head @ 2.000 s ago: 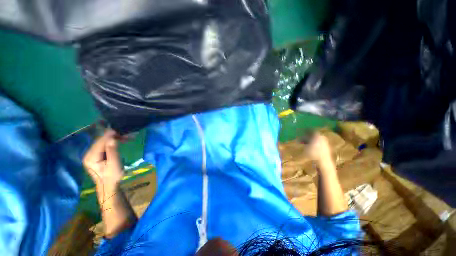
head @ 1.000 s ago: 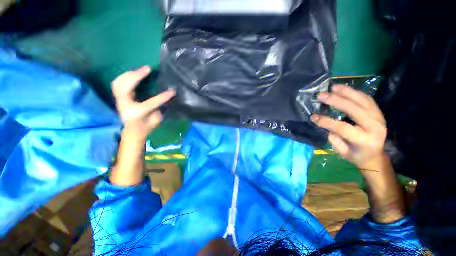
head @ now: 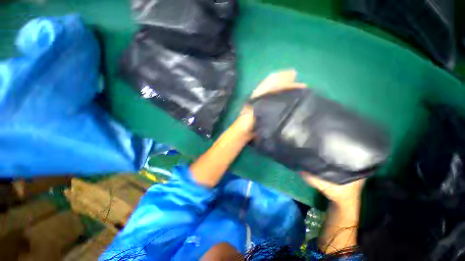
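Observation:
A compact closed black parcel [head: 321, 135] is held between my two hands over the green tabletop [head: 285, 46], tilted down to the right. My left hand [head: 275, 84] is at its upper left end, with the fingers partly hidden behind it. My right hand [head: 339, 188] grips its lower right edge from below, with the fingers hidden under it. Another black plastic bag [head: 186, 71] lies on the tabletop to the left, its loose shiny mouth towards me. The view is blurred.
A large heap of black bags [head: 418, 204] is at the right. More black plastic [head: 408, 25] lies at the top right. A co-worker's blue sleeve and smock [head: 56, 112] are close at the left. Brown cardboard [head: 102, 199] lies on the floor below.
The view has turned to the right. The wide bag with its mouth towards me is no longer between my hands. Both hands have closed in on a compact parcel, and another bag shows at the left.

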